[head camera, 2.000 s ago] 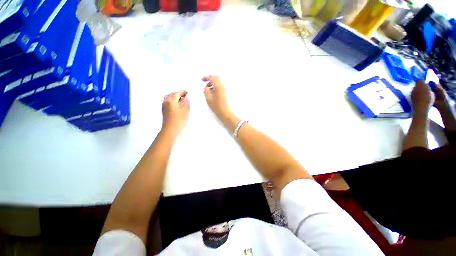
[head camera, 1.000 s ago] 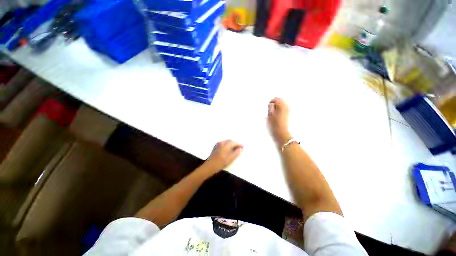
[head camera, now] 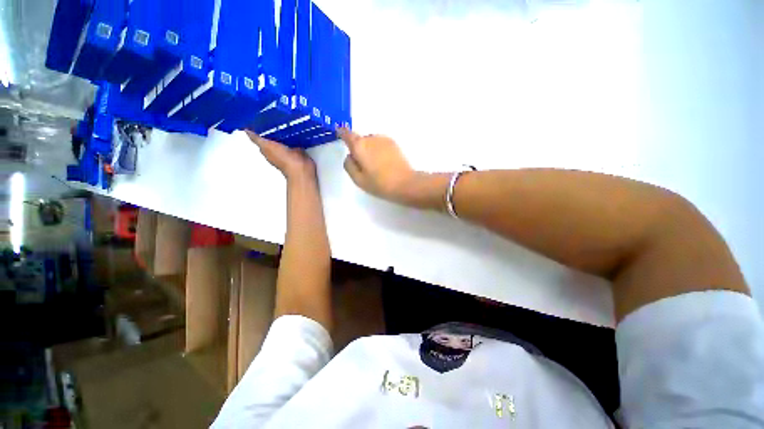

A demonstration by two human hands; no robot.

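A leaning row of blue packed boxes [head camera: 251, 63] stands on the white table at the upper left, with small printed marks on the ends that face me. My left hand [head camera: 285, 155] is at the lower edge of the row, its fingers stretched out and partly hidden at the boxes. My right hand [head camera: 377, 161] is at the row's right end, its index finger extended to the corner of the last box. It grips nothing that I can see.
The white table [head camera: 503, 109] runs to the right. Blue items and dark cables [head camera: 130, 138] lie at its left end. Brown cartons [head camera: 205, 293] stand below the table edge, with red items [head camera: 209, 236] among them.
The view has swung left. My hands were apart from the boxes over the table; now both are at the row of blue boxes. The neighbour's place has left the picture.
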